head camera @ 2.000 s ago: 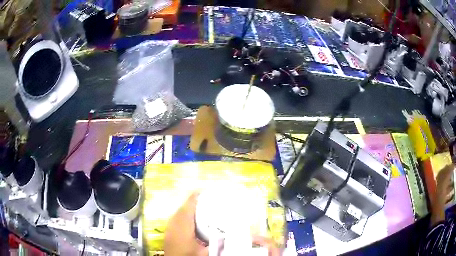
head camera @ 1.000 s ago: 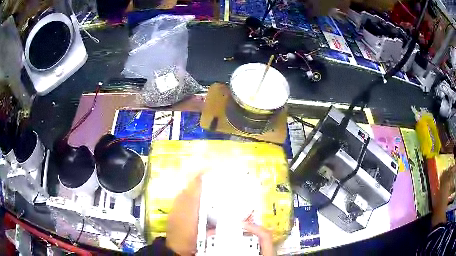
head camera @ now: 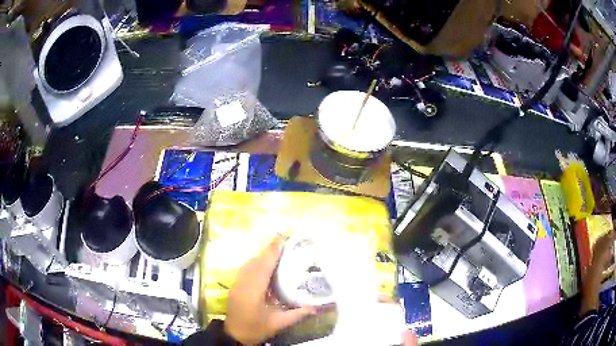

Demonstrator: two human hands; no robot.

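Note:
A white camera housing (head camera: 305,272) is over the yellow pad (head camera: 236,216), its round cup end facing up with small parts inside. My left hand (head camera: 253,294) grips the round cup end, thumb and fingers around its side. The rest of the white body stretches right and is washed out by glare. Of my right hand (head camera: 409,338), only a fingertip shows at the bottom edge, by the right end of the white body; the rest is hidden or cut off.
Behind the pad, a tin (head camera: 356,125) with an upright stick stands on a brown board (head camera: 297,152). A bag of screws (head camera: 233,121) lies behind left, screw feeders (head camera: 466,233) right, black-balled units (head camera: 165,226) left. Another person's hand (head camera: 600,260) is at the far right. A brown carton (head camera: 466,27) is at the back.
The housing has turned so its round cup now faces up in my left hand and the body points right. My right hand has moved right and down. A brown carton has appeared at the back.

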